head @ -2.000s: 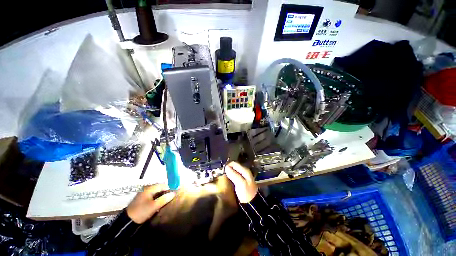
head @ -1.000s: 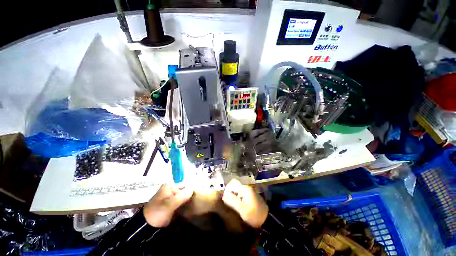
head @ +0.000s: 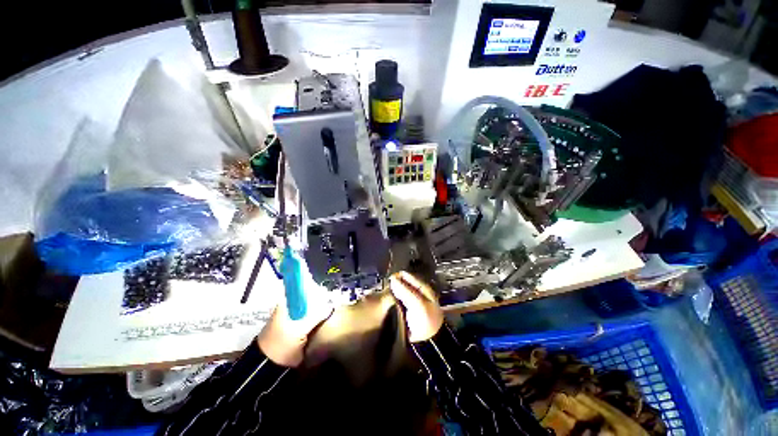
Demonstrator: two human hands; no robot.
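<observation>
A brown-tan garment piece (head: 354,336) lies at the table's front edge, its far edge under the front of the grey button sewing machine (head: 345,247). My left hand (head: 294,330) holds the cloth's left side, just below the turquoise screwdriver handle (head: 292,285); its fingertips are washed out by bright light. My right hand (head: 416,306) holds the cloth's right side, close to the machine's front right corner. The presser foot area is too bright and small to make out, and any button there cannot be seen.
The metal button feeder (head: 512,268) and green vibratory bowl (head: 597,209) stand right of the machine. A blue basket (head: 635,353) with brown garments is at lower right. Button bags (head: 205,262) and a crumpled plastic bag (head: 128,217) lie left. A keypad (head: 411,166) stands behind.
Since one second ago, my hands have moved slightly forward with the cloth, whose far edge now reaches the machine. My right hand's fingers are more extended. The camera view has shifted slightly.
</observation>
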